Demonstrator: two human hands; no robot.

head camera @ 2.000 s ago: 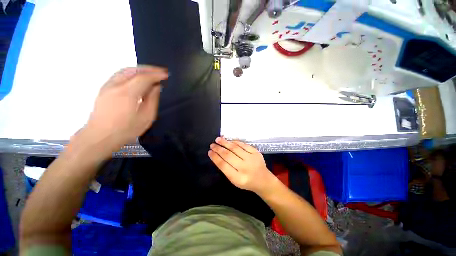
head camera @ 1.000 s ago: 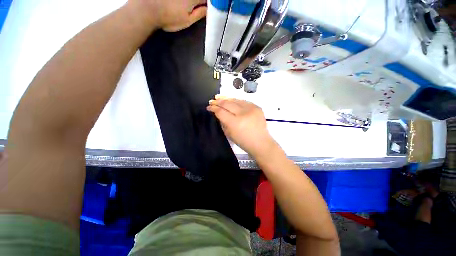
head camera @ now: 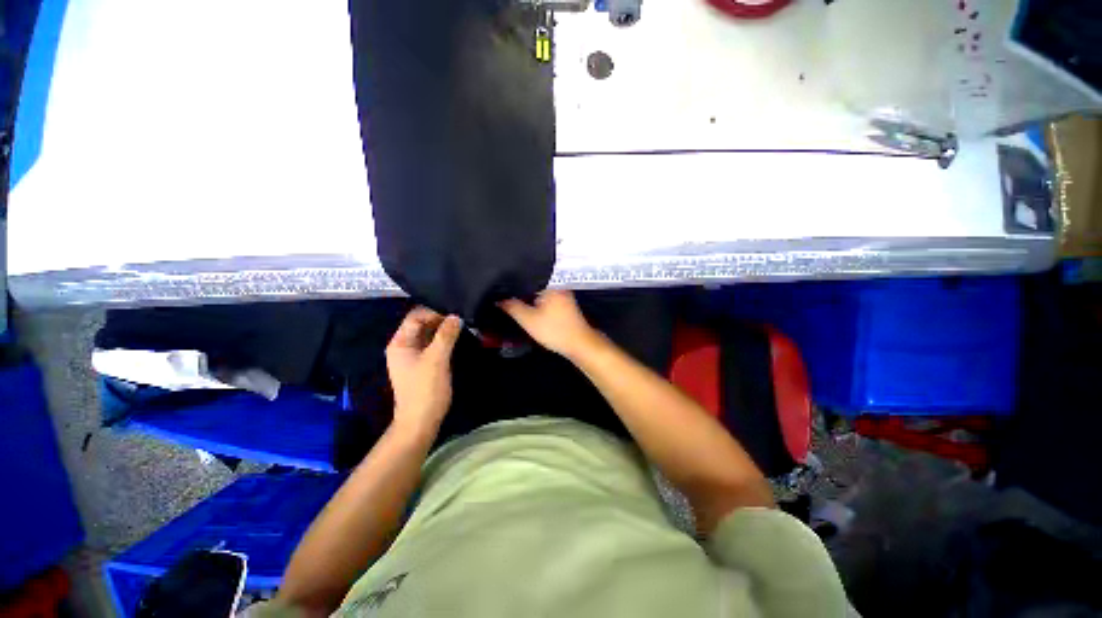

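A long black garment panel (head camera: pixel 465 157) lies on the white sewing table (head camera: pixel 218 145) and runs from the top edge of the view down over the table's front edge. Its upper right part is beside the presser foot area (head camera: pixel 543 46), which is cut off by the frame top. My left hand (head camera: pixel 423 362) pinches the panel's lower end just below the table edge. My right hand (head camera: pixel 550 324) grips the same end a little to the right, fingertips partly hidden in the black cloth. The needle is not clearly visible.
Thread snips (head camera: pixel 924 143) lie on the right of the table. A red ring-shaped item (head camera: pixel 749 5) is at the top edge. Blue crates (head camera: pixel 937 344) stand below right and lower left. A red stool (head camera: pixel 773 392) with a black strip is under the table.
My left hand has come down from the panel's far part to its near end. My right hand has moved down from near the presser foot. The view has tilted toward my lap.
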